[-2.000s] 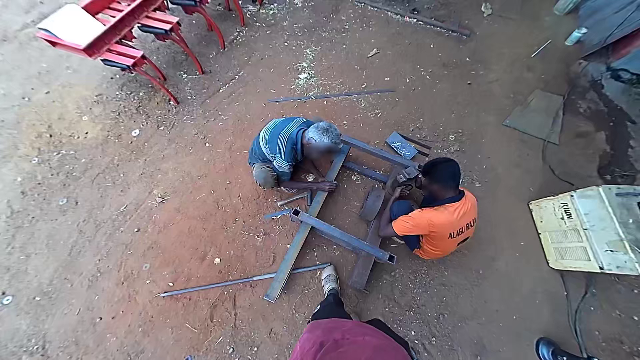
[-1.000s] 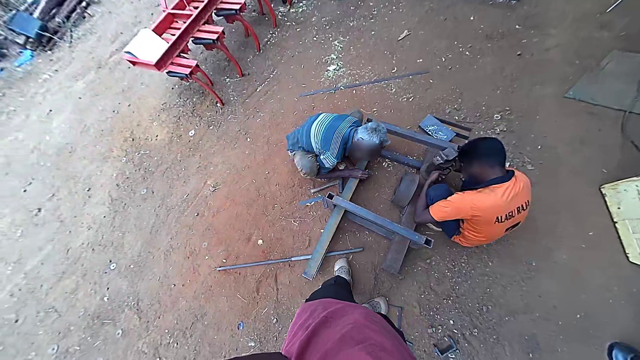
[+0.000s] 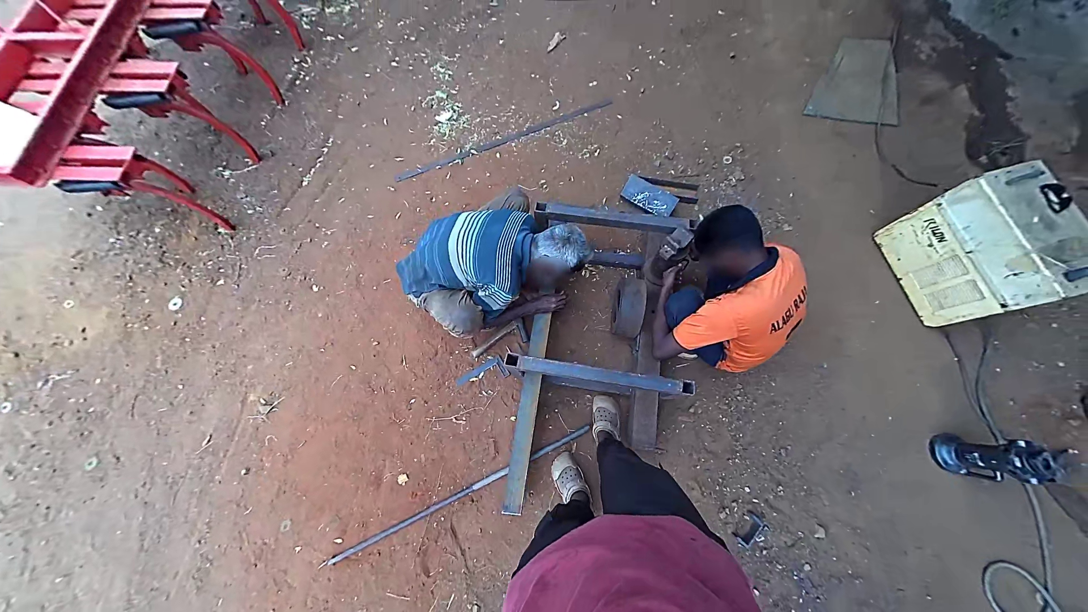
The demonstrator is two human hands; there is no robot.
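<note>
Neither my left hand nor my right hand is in view; only my torso, legs and shoes show at the bottom. In front of my feet lies a frame of steel members on the dirt. Its left long bar (image 3: pixel 527 416) and right beam (image 3: pixel 645 408) are crossed by a near square tube (image 3: pixel 603 374) and a far tube (image 3: pixel 616 218). A thick metal ring (image 3: pixel 629 307) stands beside the right beam. A hammer (image 3: pixel 495 338) and a small steel square (image 3: pixel 478 371) lie left of the left bar.
A person in a striped shirt (image 3: pixel 476 255) crouches at the left bar; another in orange (image 3: pixel 752 310) crouches at the right beam. A thin rod (image 3: pixel 459 495) lies near my feet. A cream machine case (image 3: pixel 960 246), cables and an angle grinder (image 3: pixel 990 457) are right, a red implement (image 3: pixel 76 93) upper left.
The view has shifted and turned. My feet now stand close together by the near end of the frame, where only one shoe showed two seconds ago. Both crouching people stay at the frame.
</note>
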